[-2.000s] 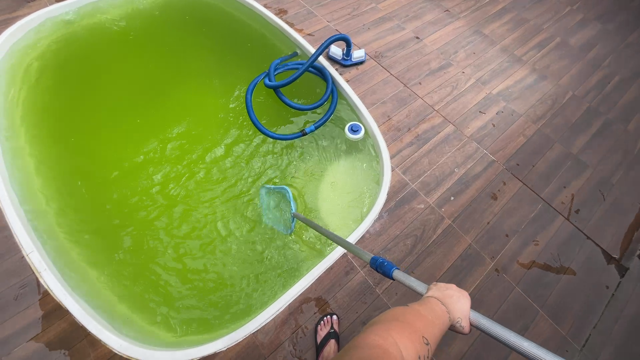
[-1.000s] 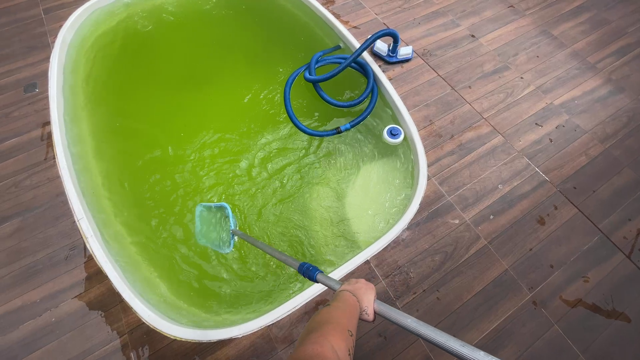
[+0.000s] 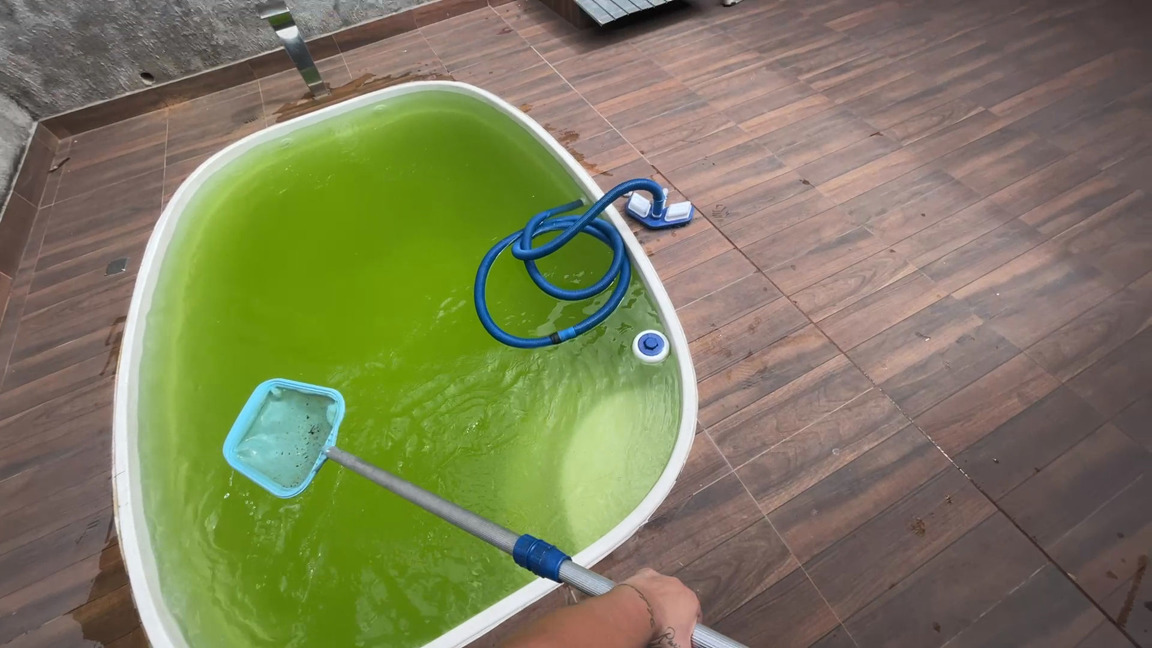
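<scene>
My left hand [image 3: 670,605] is closed around the ribbed metal telescopic pole [image 3: 432,498] at the bottom of the view, below its blue locking collar [image 3: 540,556]. The pole slants up and left over the pool's white rim [image 3: 686,396] to a leaf skimmer net [image 3: 286,438]. The net has a light blue frame and dark specks of debris in its mesh, and it appears raised above the green water [image 3: 360,234]. My right hand is out of view, as is the pole's lower end.
A coiled blue hose [image 3: 490,315] lies over the water and rim, joined to a vacuum head [image 3: 660,214] on the wood-look tile floor [image 3: 864,297]. A round blue-and-white pool fitting [image 3: 651,346] sits near the right rim. Behind stand a metal spout [image 3: 295,52] and a rough wall [image 3: 162,36].
The skimmer net has moved left across the pool and now appears lifted from the water. The view has shifted to show more of the far side; the foot seen earlier is out of view.
</scene>
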